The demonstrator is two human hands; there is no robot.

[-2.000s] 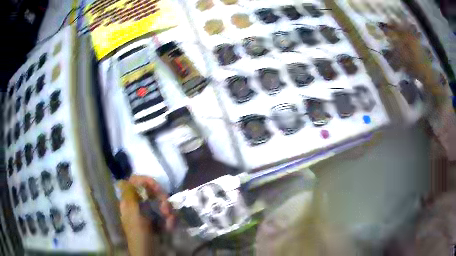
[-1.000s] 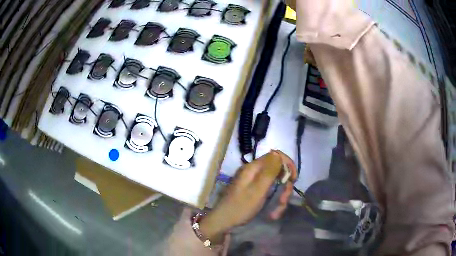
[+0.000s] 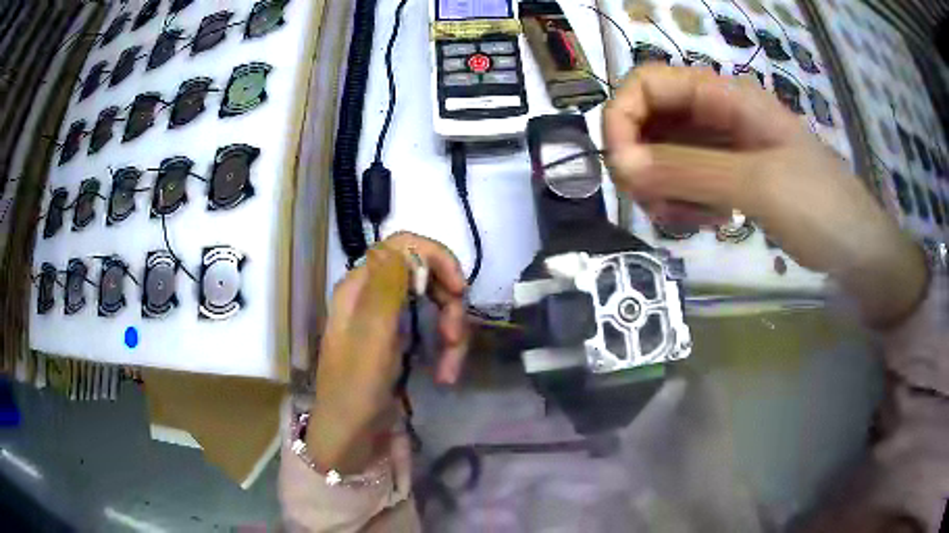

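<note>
My left hand (image 3: 380, 338), tan-orange cot on one finger, pinches a small pale plug (image 3: 418, 273) left of the test fixture; dark wire hangs below it. The silver-white fixture frame (image 3: 630, 309) has a spoked round centre with no dark unit on it. My right hand (image 3: 718, 156) is above and right of the fixture, fingertips pinched together. A thin dark lead (image 3: 574, 158) runs from them across the round silver piece (image 3: 570, 179). Anything else inside the fingers is hidden. The handheld meter (image 3: 479, 78) stands behind, its screen lit.
A left foam tray (image 3: 208, 349) holds rows of dark round units, with cardboard (image 3: 213, 411) beneath. A right foam tray (image 3: 718, 273) is partly behind my right hand. A coiled cord (image 3: 352, 125), a meter cable (image 3: 463, 198) and a brown-black box (image 3: 562, 57) lie near the meter.
The view has swung from the left tray back toward the fixture. My right hand, out of sight one second ago, now shows pinched above the fixture. My left hand still holds the plug.
</note>
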